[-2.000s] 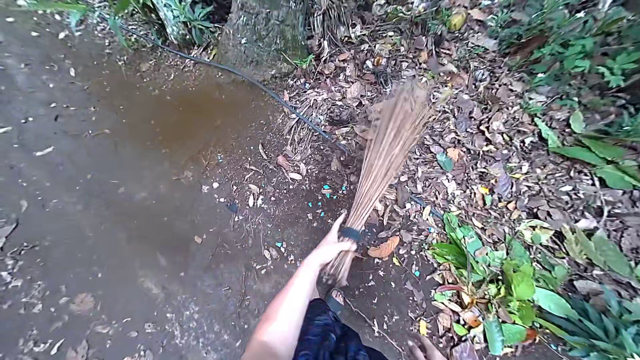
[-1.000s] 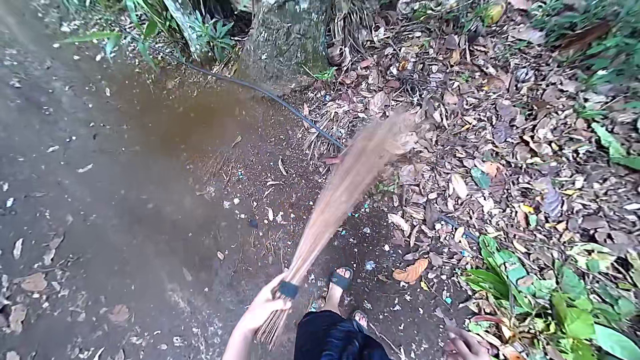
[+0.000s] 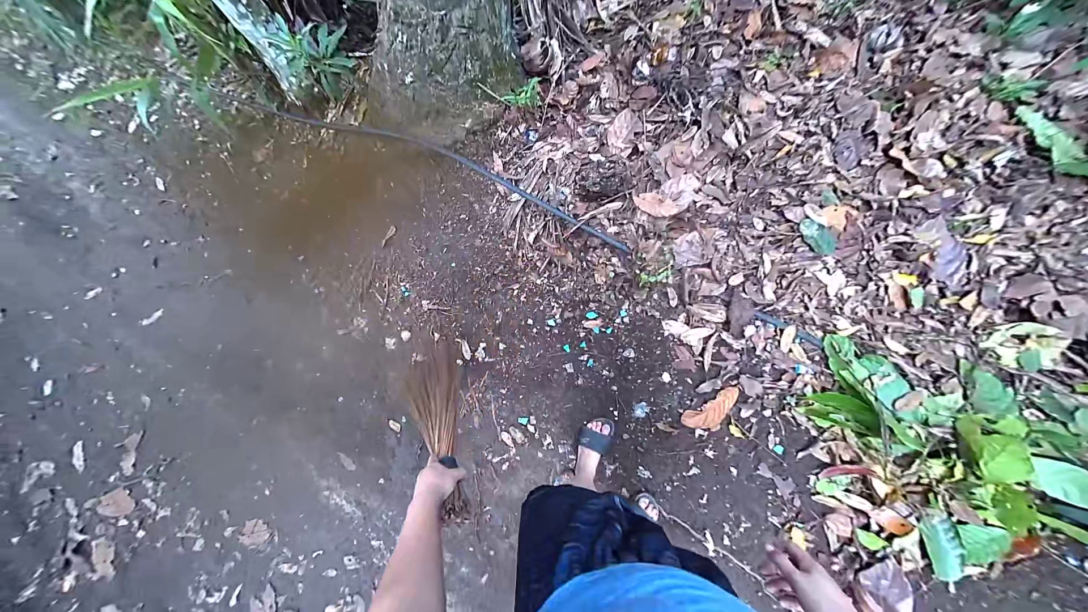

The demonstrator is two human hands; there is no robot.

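Note:
A stick broom of thin brown ribs [image 3: 435,399] points away from me over the dirt, its tips near small pale and turquoise bits on the ground. My left hand [image 3: 440,480] grips it around the dark band near its butt end. At the lower right my right hand [image 3: 803,578] hangs with fingers apart, holding nothing, above the ground beside green leaves. My feet in dark sandals [image 3: 595,438] stand between the two hands.
A wet brown patch [image 3: 314,200] lies ahead on the dirt. A dark hose [image 3: 476,166] runs past a tree trunk [image 3: 442,59] into dry leaf litter [image 3: 765,153]. Broad green leaves [image 3: 1003,450] lie at right, with a curled brown leaf [image 3: 711,409] nearer my feet.
The broom has swung from the leaf litter on the right leftward over the bare dirt, held in my left hand throughout. My right hand has come further into view at the lower right.

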